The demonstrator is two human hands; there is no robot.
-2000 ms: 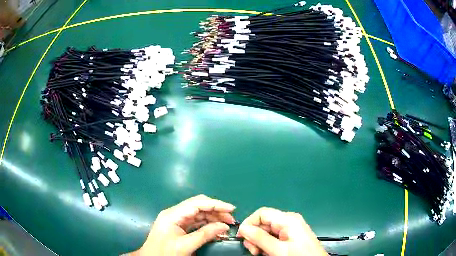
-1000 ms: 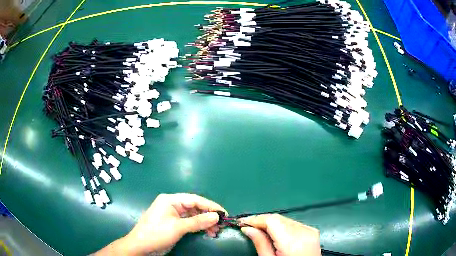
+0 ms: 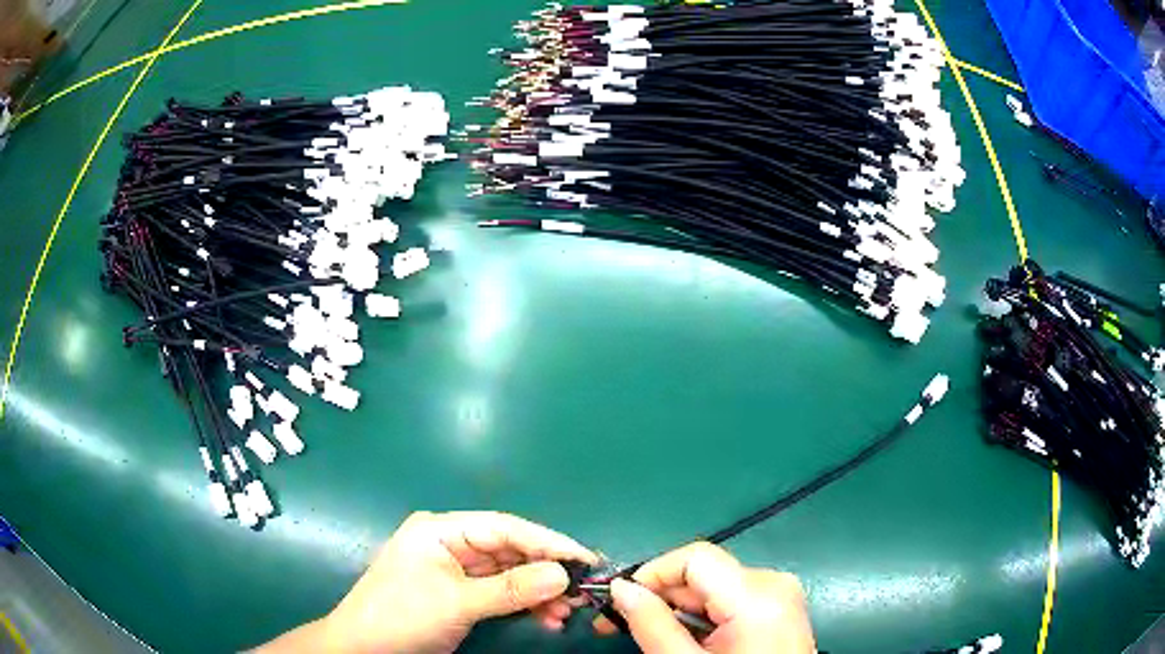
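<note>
My left hand (image 3: 454, 581) is at the bottom centre and pinches a small black connector housing (image 3: 578, 577), mostly covered by the fingertips. My right hand (image 3: 715, 600) is close beside it and pinches thin wires and black sleeving at the housing. Fine red wire shows between the fingertips. A black sleeved lead (image 3: 818, 483) runs from the hands up to the right and ends in a white connector housing (image 3: 936, 390). Another white plug (image 3: 988, 644) shows low at the right, its cable partly cut off by the bottom edge.
A left-hand pile of harnesses (image 3: 224, 243) has white plugs facing right. A large pile of sleeved leads (image 3: 741, 141) lies at top centre. A right-hand pile of harnesses (image 3: 1067, 396) lies at the right, below a blue plastic bin (image 3: 1086, 90). Yellow tape lines cross the green bench.
The held lead now slants more steeply up to the right, its white end higher on the bench. The hands stay close together at the small connector. The view has shifted slightly.
</note>
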